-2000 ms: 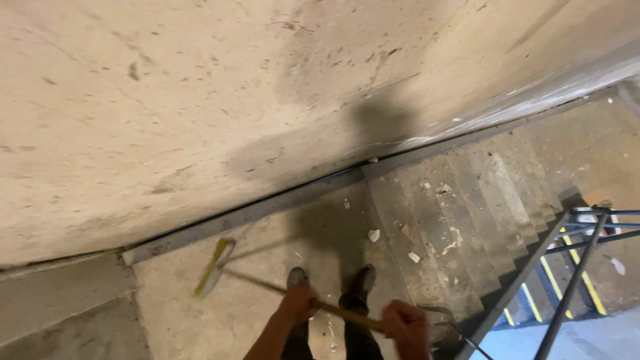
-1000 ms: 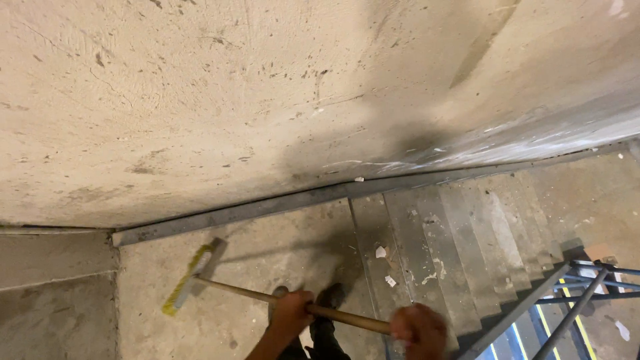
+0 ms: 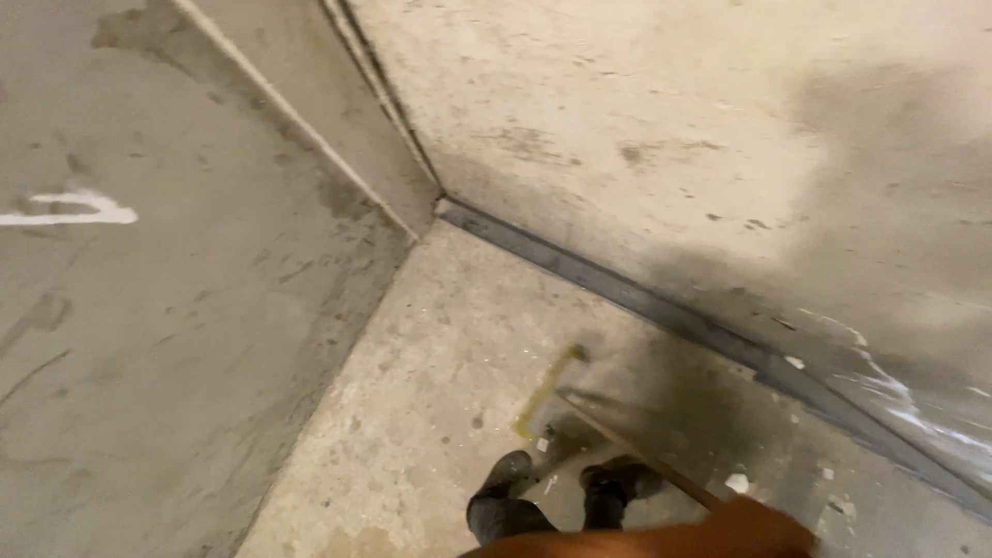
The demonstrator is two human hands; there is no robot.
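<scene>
The push broom's head (image 3: 549,394), long and narrow with yellowish bristles, lies on the concrete landing just beyond my shoes, blurred. Its wooden handle (image 3: 639,457) slants down to the right. Closed around that handle at the bottom edge is my left hand (image 3: 763,528), its forearm stretching in from the lower left. My right hand is outside the view. Small white chips of debris (image 3: 542,444) lie near the broom head, and a larger pale chip (image 3: 737,483) lies right of the handle.
My dark shoes (image 3: 508,473) stand on the landing. A grey concrete wall (image 3: 194,310) rises on the left, and a pale, stained wall (image 3: 620,139) on the right. A dark metal strip (image 3: 620,291) runs along the right wall's base from the corner.
The view has swung far toward the left corner, and the stair railing has left it. My right hand, on the handle earlier, is out of view.
</scene>
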